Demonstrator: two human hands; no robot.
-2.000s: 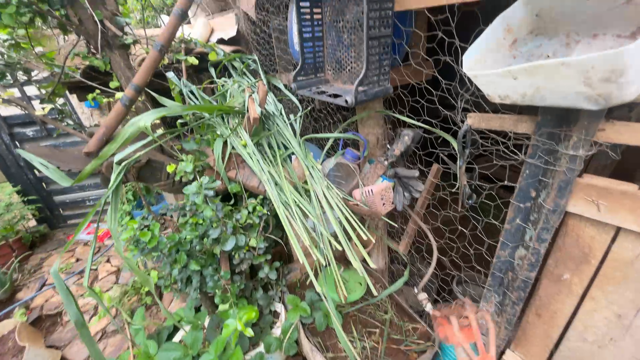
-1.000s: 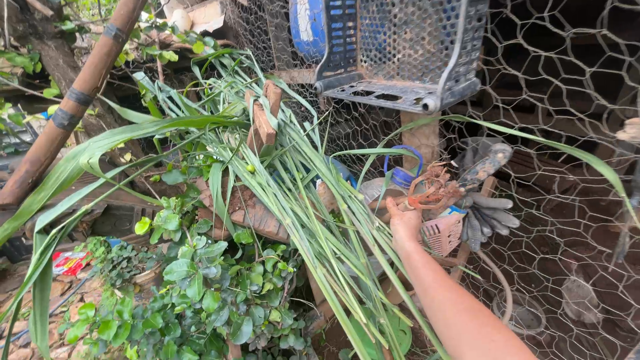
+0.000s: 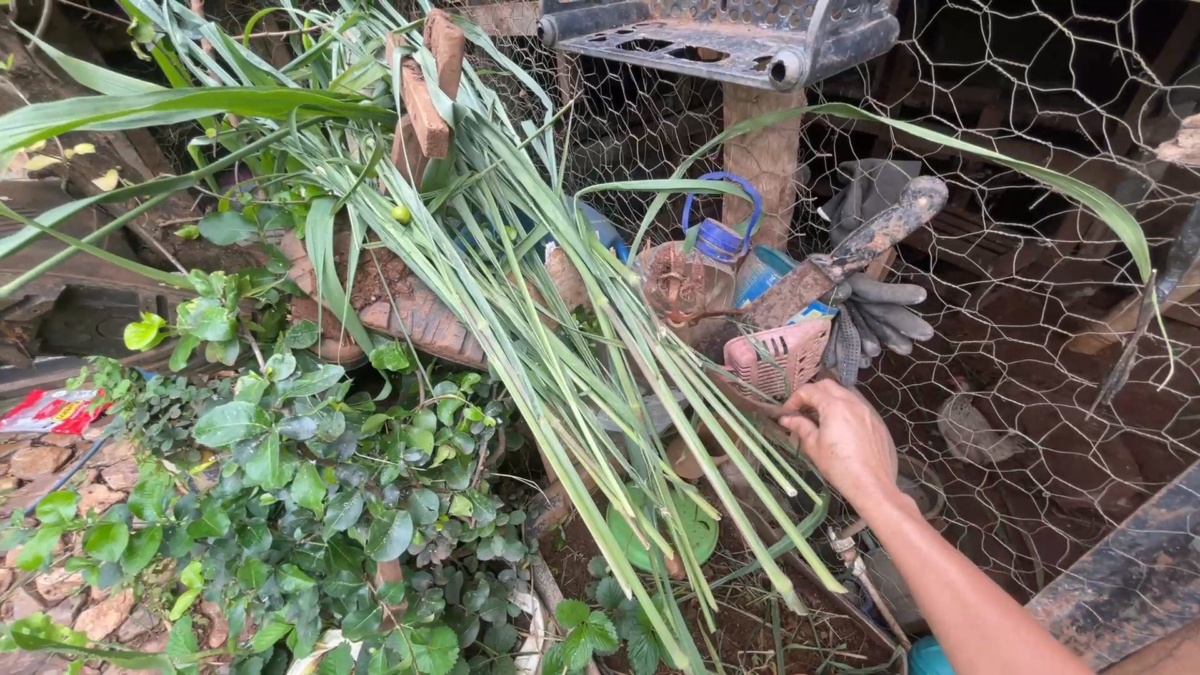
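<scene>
My right hand [image 3: 839, 436] reaches in from the lower right, thumb and fingers drawn together at a thin brown strip beside a pink plastic basket [image 3: 778, 358]; whether it grips the strip is unclear. Just left of the fingers, a bundle of long green grass stalks [image 3: 562, 347] slants down, its upper part lying against a wooden piece [image 3: 427, 108]. Behind the basket are a soiled blade with a dirty handle [image 3: 886, 225], grey gloves [image 3: 877, 314] and a clear plastic container [image 3: 689, 281] with a blue cap and loop [image 3: 720, 239]. My left hand is out of view.
Hexagonal wire mesh [image 3: 1012, 375] spans the right side. A dark plastic crate [image 3: 694, 47] juts out above, near a wooden post [image 3: 761, 164]. Leafy shrubs [image 3: 347, 487] fill the lower left. A green round lid [image 3: 670, 530] lies below the stalks; a dark beam [image 3: 1125, 572] slants at lower right.
My right hand, not in view at first, came in by the brown tangle above the pink basket and is now lower, beside the basket. The view has moved closer to the stalks.
</scene>
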